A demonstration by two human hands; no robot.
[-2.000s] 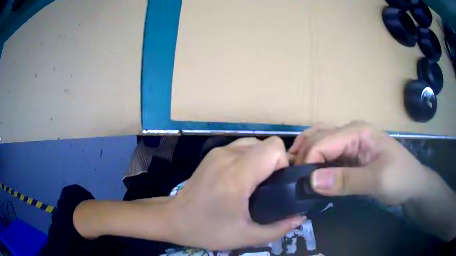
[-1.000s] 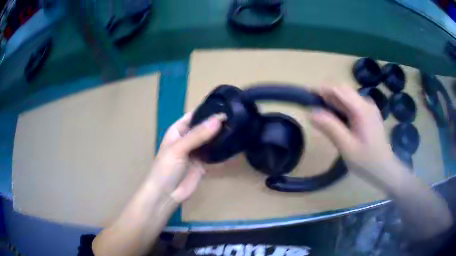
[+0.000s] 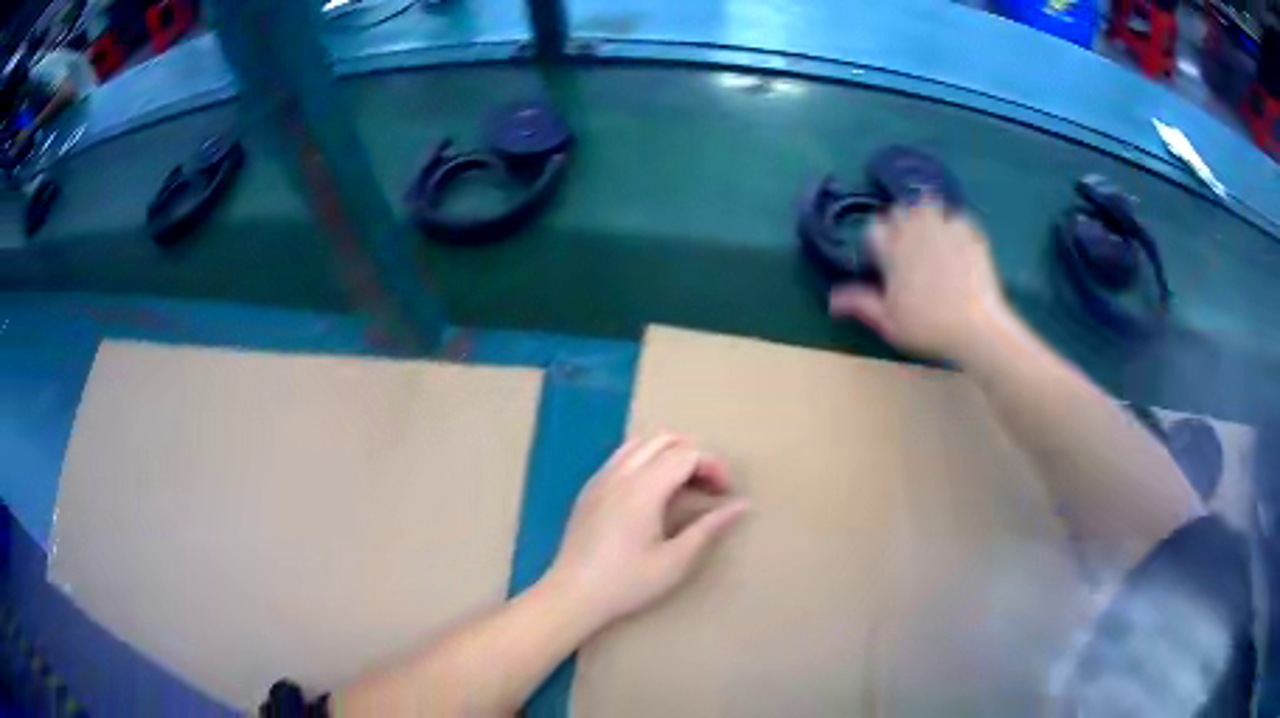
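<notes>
A black headphone (image 3: 828, 232) lies on the green conveyor at the upper right of centre. My right hand (image 3: 927, 281) is over its near right side, blurred; whether the fingers grip it cannot be told. My left hand (image 3: 653, 526) is empty, fingers curled with thumb apart, over the left part of the tan cardboard sheet (image 3: 786, 421).
More black headphones lie on the green conveyor, at the left (image 3: 484, 197), far left (image 3: 197, 190) and right (image 3: 1109, 253). A green post (image 3: 330, 183) rises left of centre. Another tan sheet (image 3: 295, 519) lies at left. Blue rail (image 3: 730, 56) runs behind the conveyor.
The headphone that both hands held over the sheet is now on the conveyor or out of them. My right hand has reached forward; my left hand has let go. The view has tilted up.
</notes>
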